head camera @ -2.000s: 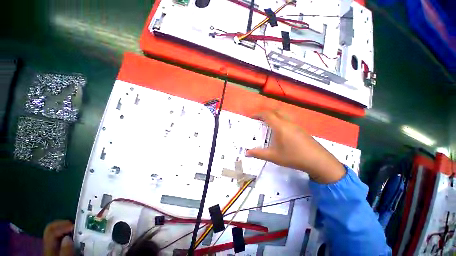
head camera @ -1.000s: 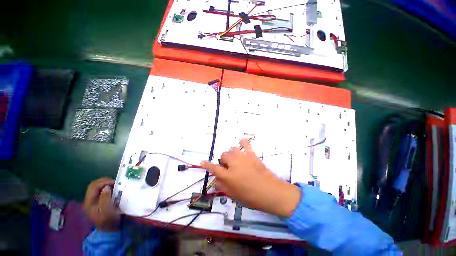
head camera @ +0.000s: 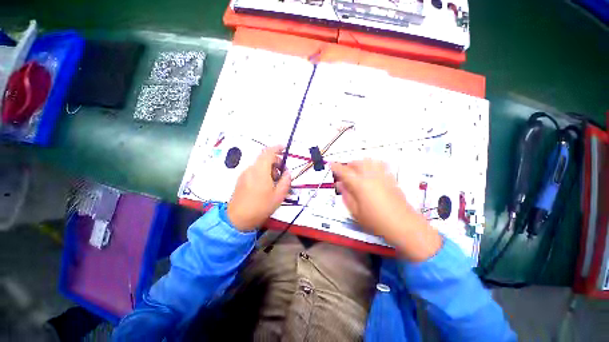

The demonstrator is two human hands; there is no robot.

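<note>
The white panel back plate [head camera: 387, 107] lies in front of me on orange-red padding [head camera: 414, 65]. My left hand [head camera: 259, 190] is over the lower middle of the plate, with its fingertips at the dark display cable [head camera: 300, 110] and the wires. My right hand [head camera: 374, 200] is just right of it, its fingertips at the wires by a strip of black tape [head camera: 316, 158]. Whether either hand grips a wire is too blurred to tell. A yellow-orange wire strand [head camera: 337, 137] and a red wire [head camera: 314, 186] run between the hands.
Two screw trays [head camera: 163, 102] and a dark sheet [head camera: 103, 73] lie at left. A blue-rimmed bin [head camera: 63, 80] holds a red item; a pink-lined bin [head camera: 117, 254] holds metal pieces. Black [head camera: 527, 160] and blue [head camera: 551, 180] electric screwdrivers lie at right. Another panel [head camera: 374, 15] is beyond.
My left hand has moved from the plate's left edge onto the wires at its lower middle. My right hand has shifted right relative to the plate. The view now shows more of the near side.
</note>
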